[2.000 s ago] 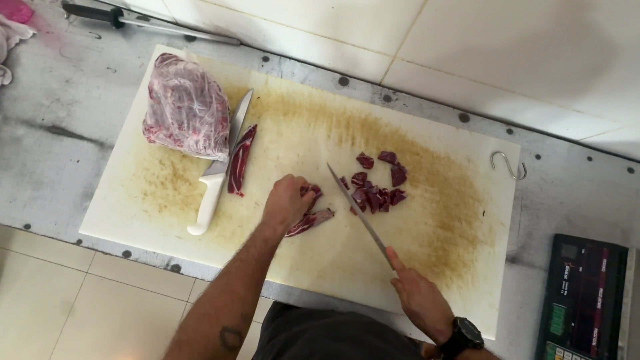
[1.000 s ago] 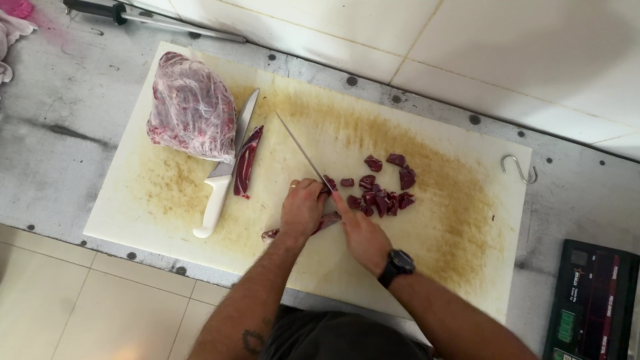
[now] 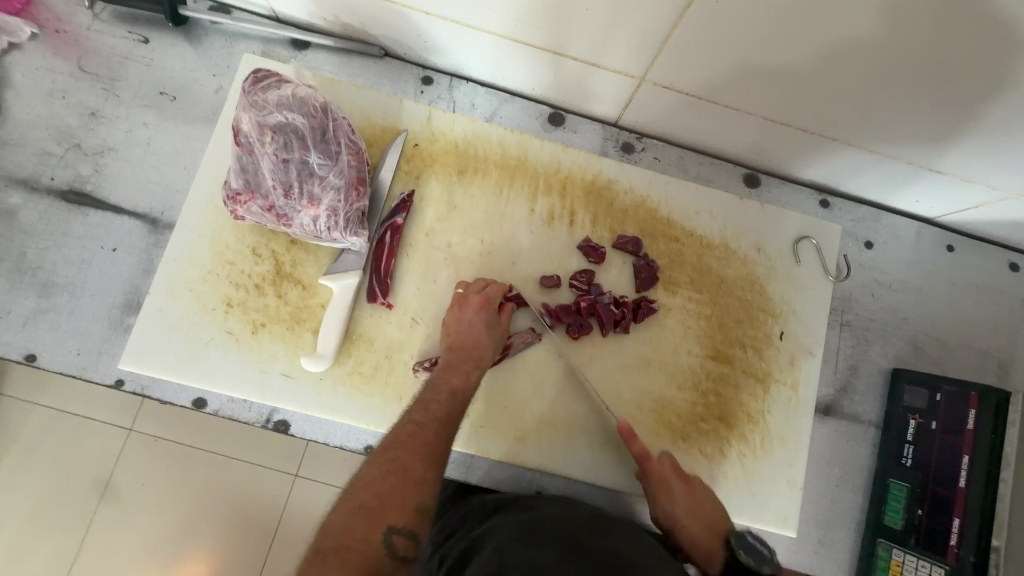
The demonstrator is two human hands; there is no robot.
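Note:
My left hand [image 3: 477, 322] holds a small strip of dark red meat [image 3: 515, 298] at its fingertips on the white cutting board [image 3: 480, 224]. Another meat strip [image 3: 522, 344] lies partly under this hand. My right hand [image 3: 676, 492] grips a long thin knife [image 3: 580, 372], its handle mostly hidden; the blade tip reaches the held strip. Cut meat chunks [image 3: 600, 308] lie just right of the blade. On the board's left, a white-handled knife [image 3: 338, 316] lies between a large piece of meat in clear film [image 3: 300, 160] and a long red strip [image 3: 390, 252].
A metal S-hook [image 3: 821, 258] rests near the board's right edge. Beyond it stands a digital scale [image 3: 936, 472]. A sharpening steel [image 3: 280, 30] lies behind the board at the left, near the tiled wall [image 3: 560, 32].
My right hand has drawn back toward the near right with the knife since a second ago, away from my left hand. Two seconds ago, the left hand was farther left of the chunks.

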